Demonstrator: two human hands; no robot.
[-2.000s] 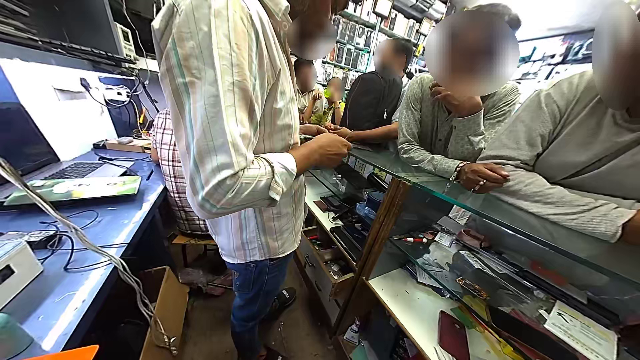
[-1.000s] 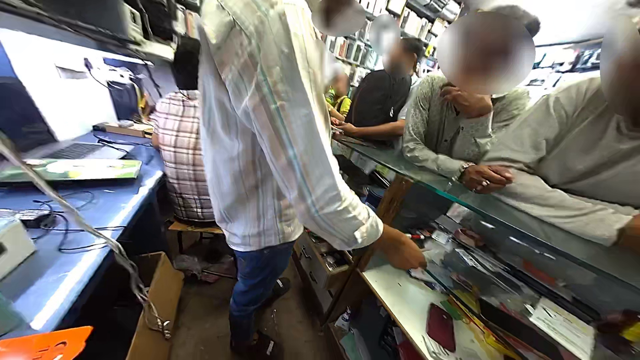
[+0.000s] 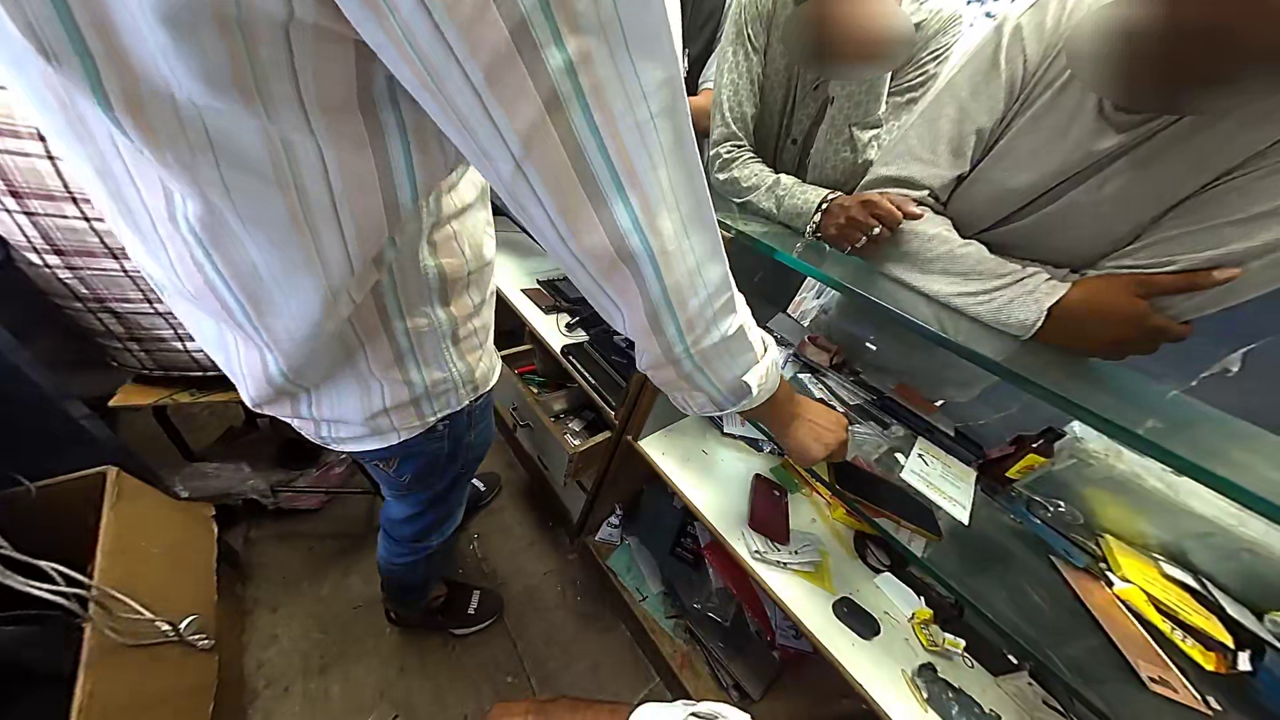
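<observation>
Neither my left hand nor my right hand can be made out. A skin-toned sliver and some white material show at the bottom edge, too little to tell what they are. In front of me a co-worker in a striped shirt bends over the glass counter's shelf. That person's hand is low among the items, beside a flat black item; what it holds is hidden. Nearer on the white shelf lie a dark red phone or case, folded papers and a black oval item.
People lean on the glass counter top at the right. An open cardboard box with cables stands lower left, near a wooden stool. Drawers stand pulled out under the counter. Yellow packets lie farther right.
The co-worker's hand has gone from above the counter top down to the shelf, and the body now bends over it. The view has tilted down and moved closer.
</observation>
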